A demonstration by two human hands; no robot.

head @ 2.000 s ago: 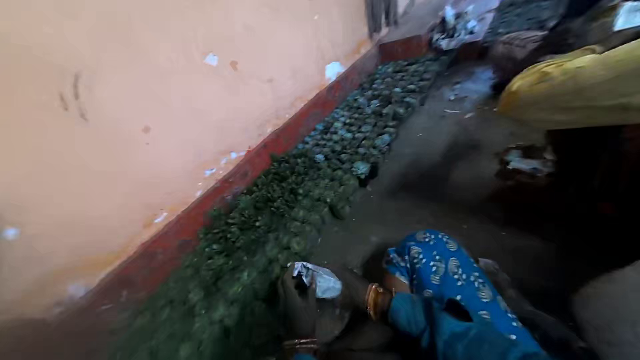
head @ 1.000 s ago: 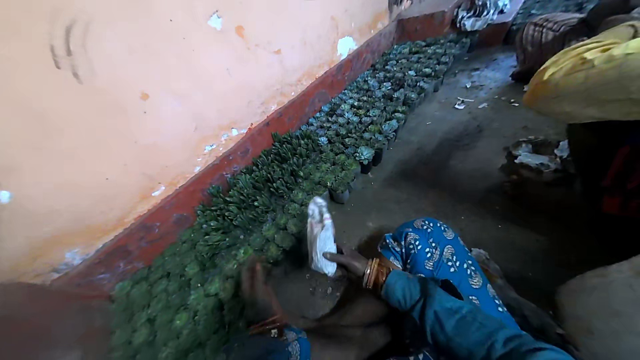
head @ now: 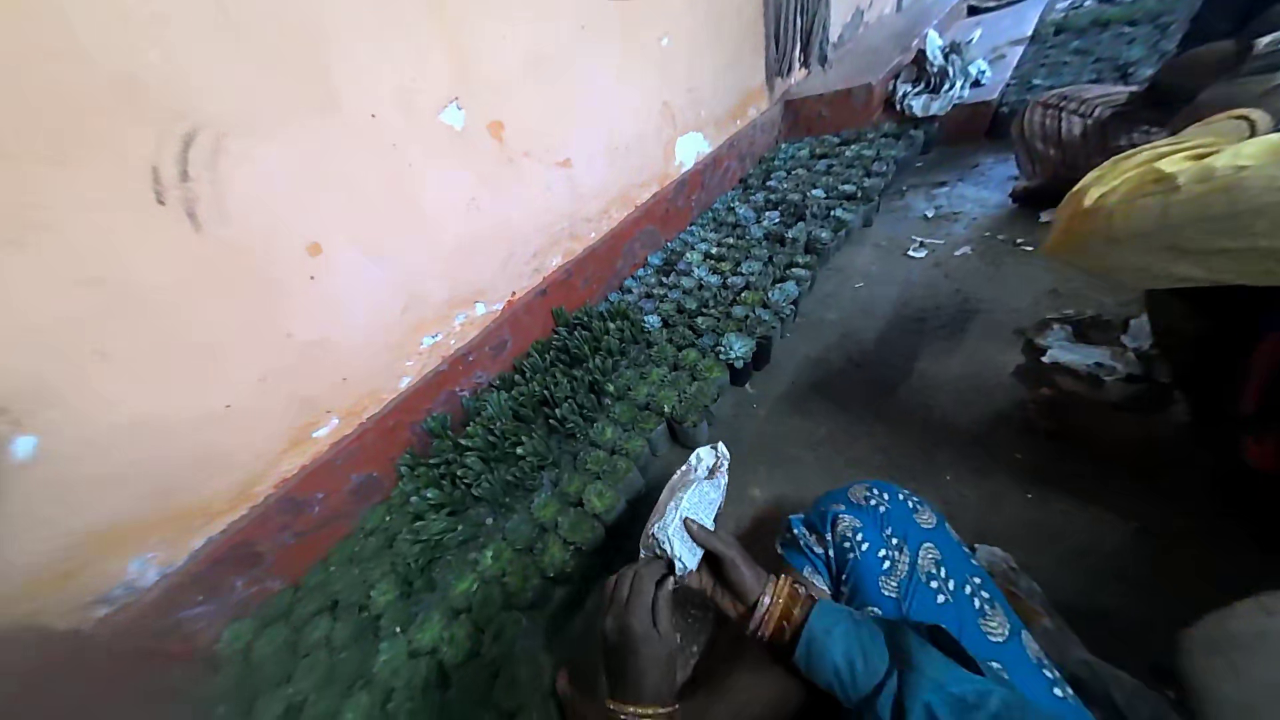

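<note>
A folded piece of printed newspaper [head: 690, 505] stands upright between my hands, low in the middle of the head view. My right hand [head: 730, 570], with orange bangles at the wrist, pinches its lower right side with the thumb on top. My left hand [head: 642, 615] has its fingers curled at the paper's lower end; whether it grips the paper or something beneath it is hard to tell. Just left of my hands are rows of small potted succulents [head: 600, 497], with paler rosettes [head: 736, 348] in dark pots farther along.
A peeling wall [head: 300, 200] with a red base [head: 520, 325] runs beside the plants. Crumpled paper [head: 935, 80] lies at the far end, and more scraps [head: 1090, 352] at right on the dark floor [head: 880, 350]. Yellow cloth [head: 1180, 205] is at upper right.
A second ago my left hand was apart from the paper, lower left beside the plants; now it is at the paper's lower end. My right hand still holds the paper.
</note>
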